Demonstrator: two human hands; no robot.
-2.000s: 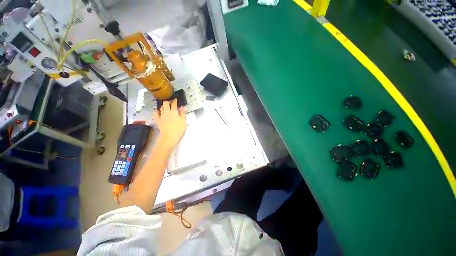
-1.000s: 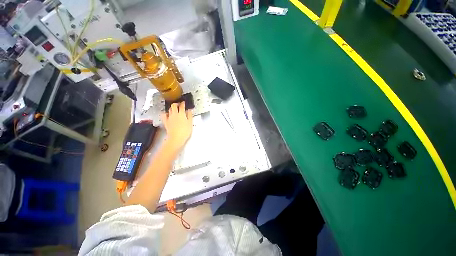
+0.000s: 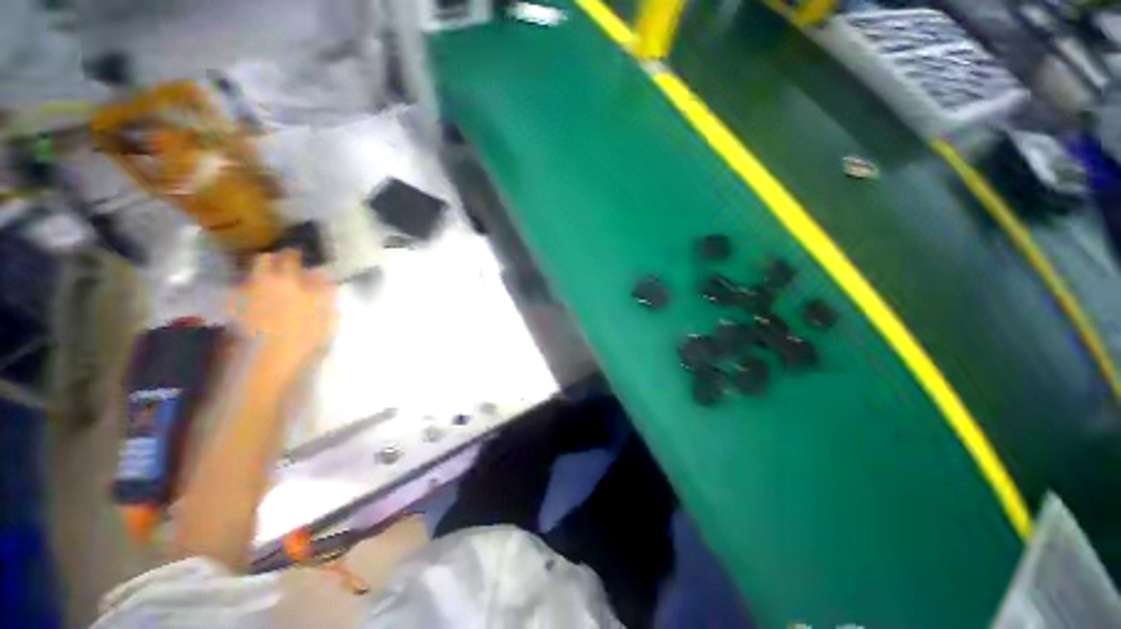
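My left hand (image 3: 285,313) reaches in from the lower left. Its fingertips are at the black nest fixture (image 3: 304,243), below the amber cylinder (image 3: 234,203). The hand is blurred and its fingertips cover part of the fixture, so I cannot tell if they hold anything. My right hand is not in view. Several black watch housings (image 3: 744,338) lie loose on the green belt (image 3: 639,406) to the right.
A black handheld terminal (image 3: 160,406) lies left of the white machine base (image 3: 430,332). A plain black block (image 3: 407,209) lies at the base's rear. Beyond the yellow line (image 3: 836,289) are a small silvery part (image 3: 859,167) and a slotted tray (image 3: 934,62). A pale sheet-like object (image 3: 1067,578) enters lower right.
The view has swung right and is blurred, so the bench and belt sit further left. The pale object at lower right has come into view. My left hand stays at the fixture.
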